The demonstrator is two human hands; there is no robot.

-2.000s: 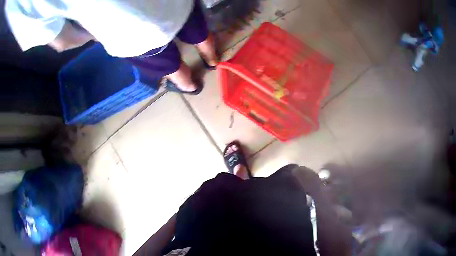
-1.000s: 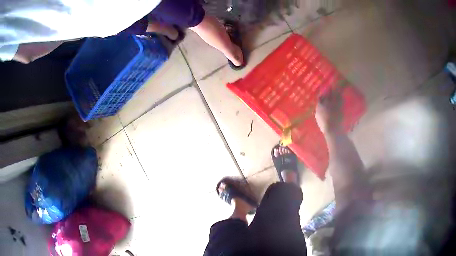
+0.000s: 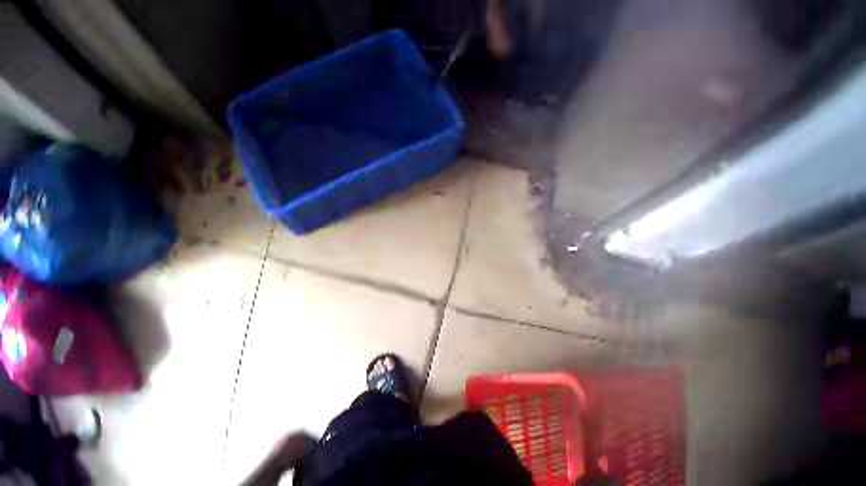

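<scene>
A red slotted crate (image 3: 532, 427) is beside my legs at the bottom right, cut off by the lower edge. My right hand (image 3: 594, 463) is a dark blur at its rim and appears closed on it; the fingers are not clear. My left hand (image 3: 292, 450) hangs beside my dark clothing at the bottom edge, small and blurred, with nothing visible in it. A blue crate (image 3: 351, 171) stands upright on the tiles ahead, with its open top showing and no contents visible.
A blue bag (image 3: 85, 223) and a magenta bag (image 3: 71, 346) lie at the left. A bright metallic edge (image 3: 655, 233) runs along the right, by a dark, dirty floor strip. A blurred part of a person (image 3: 498, 28) shows at the top.
The view has turned, and the blue crate now lies more directly ahead. The red crate has moved from ahead to beside my legs. The other person has mostly left the view.
</scene>
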